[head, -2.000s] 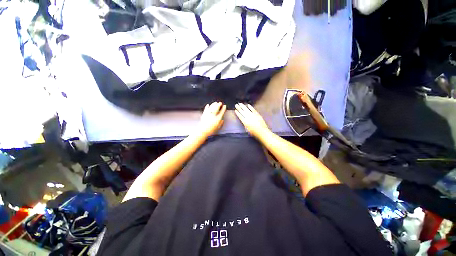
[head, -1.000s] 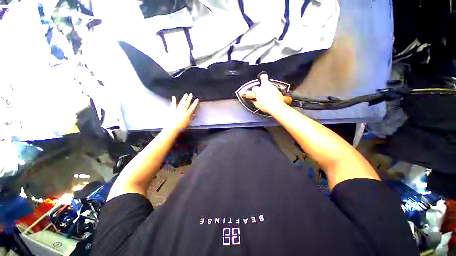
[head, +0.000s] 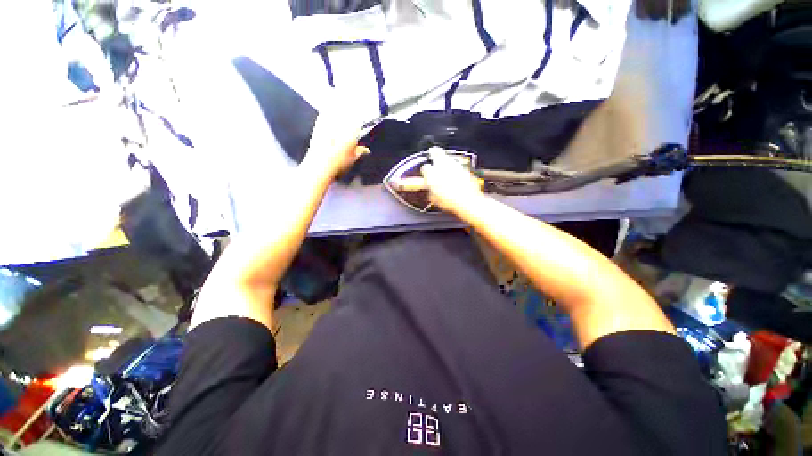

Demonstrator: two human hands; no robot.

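Note:
A white garment [head: 414,67] with thin black strips lies on the pressing table. Its wide black band [head: 525,138] runs along the near edge, with a tiny pale label [head: 451,133] near the middle. My right hand [head: 450,183] grips the steam iron [head: 408,183], whose pointed plate faces left on the band's near edge. My left hand [head: 343,142] lies over the left part of the band, left of the iron; its fingers are overexposed, so I cannot tell whether they hold cloth.
The pale blue-lavender table [head: 579,200] has a brown scorched area at right. The iron's hose [head: 570,176] runs right across it. A bright white and black garment pile [head: 89,134] is at left. Dark cloth [head: 739,214] lies right of the table. Blue bundles [head: 129,383] are at lower left.
My right hand has taken hold of the iron, which stood at the right, and moved it left along the band. My left hand has moved forward from the near edge onto the band.

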